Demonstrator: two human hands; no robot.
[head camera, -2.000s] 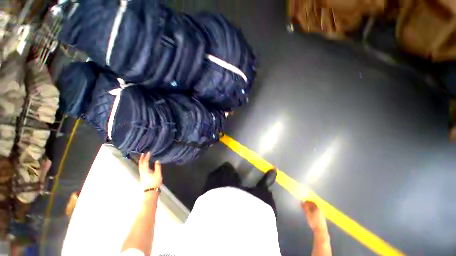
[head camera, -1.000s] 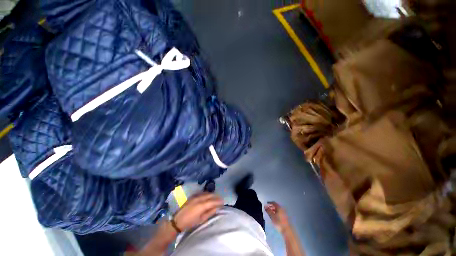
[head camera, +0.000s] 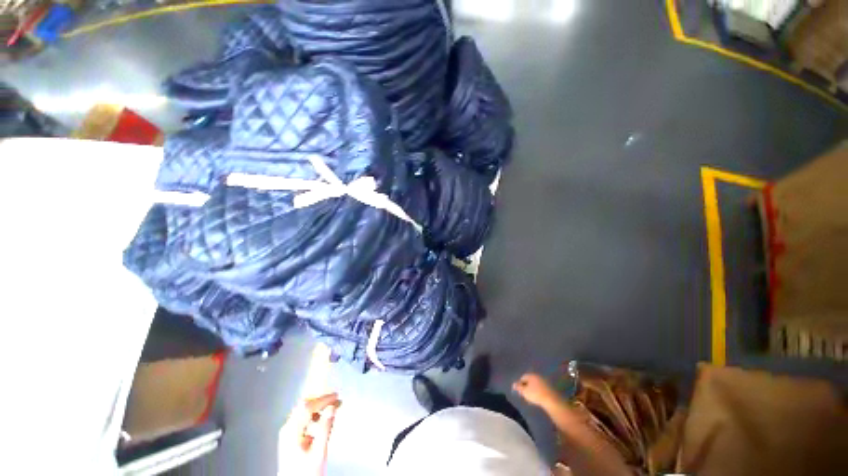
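Several backpack bundles (head camera: 307, 232), navy and diamond-quilted, stand piled on the floor in front of me, beside the white table. A white tie strip (head camera: 346, 190) is knotted around the upper near bundle. A short white strip also shows on the lower bundle nearest my feet. My left hand (head camera: 319, 418) is below the pile, blurred and overexposed, its fingers partly bent, with no bag in it. My right hand (head camera: 532, 387) is right of my feet, its fingers curled, touching no bundle. Whether it holds something small cannot be seen.
The white work table (head camera: 65, 279) is at the left, with a carton (head camera: 172, 395) beside its lower edge. Brown bag pieces (head camera: 632, 409) lie at the lower right. A red-taped carton (head camera: 814, 251) stands at the right. Yellow lane lines (head camera: 714, 270) mark the grey floor.
The view has turned and moved back, so the bundles now show from further off and more floor shows at the right. My left hand has moved left, away from my body.
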